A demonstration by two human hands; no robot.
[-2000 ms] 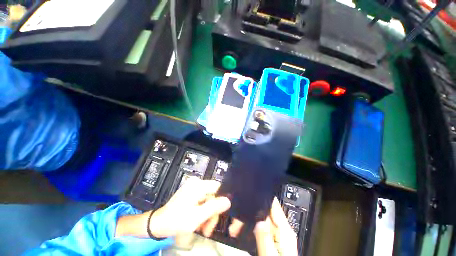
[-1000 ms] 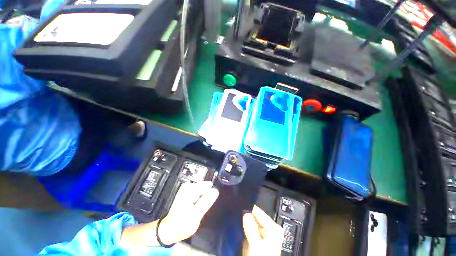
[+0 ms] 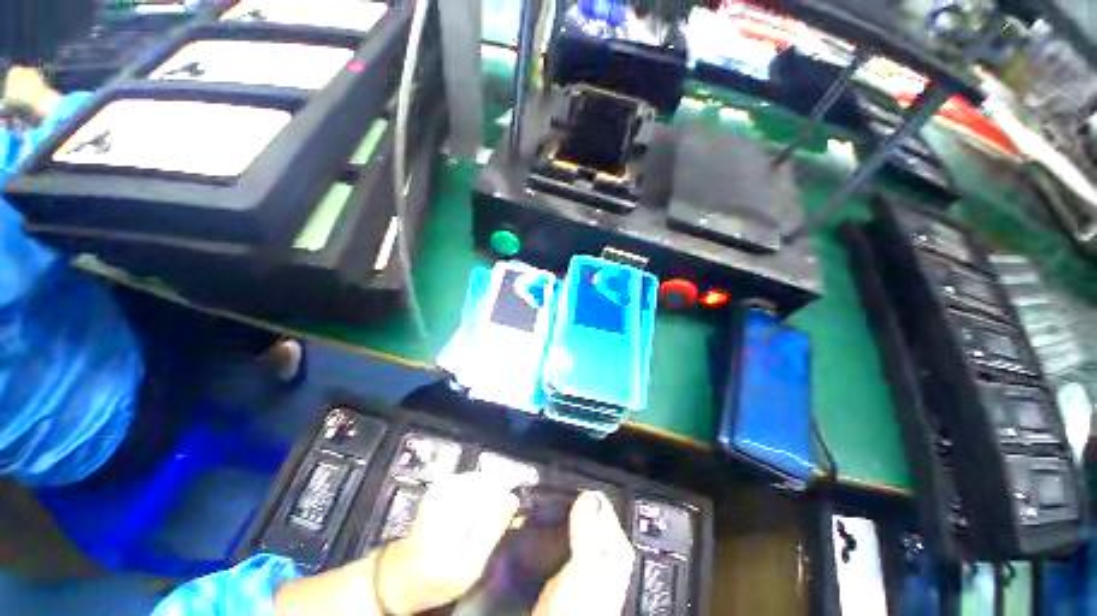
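My left hand (image 3: pixel 451 542) and my right hand (image 3: pixel 592 560) are low in the middle, on either side of a dark phone-sized panel (image 3: pixel 523 560). The panel is dim, blurred and partly hidden by my fingers. It is over the black phone tray (image 3: pixel 701 529), whose slots hold open phone bodies (image 3: pixel 319 487) with batteries showing. Whether the panel touches a phone under it cannot be told. Beyond the tray, a light-blue stack of phone-shaped pieces (image 3: pixel 608 349) stands beside a white phone-shaped piece (image 3: pixel 503 349).
The press (image 3: pixel 638 241) with a phone-shaped nest (image 3: pixel 598 132) stands behind the stacks. Black cover trays (image 3: pixel 156 211) are stacked at left, near a pale hose (image 3: pixel 403 181). A dark-blue pile (image 3: pixel 770 391) lies right. Long black phone trays (image 3: pixel 902 325) are at far right. A blue-sleeved person (image 3: pixel 60 373) is at left.
The dark panel, earlier held up over the stacks with its camera area showing, is now lower and over the tray between my hands. The view has shifted, showing more of the press and right-hand trays.
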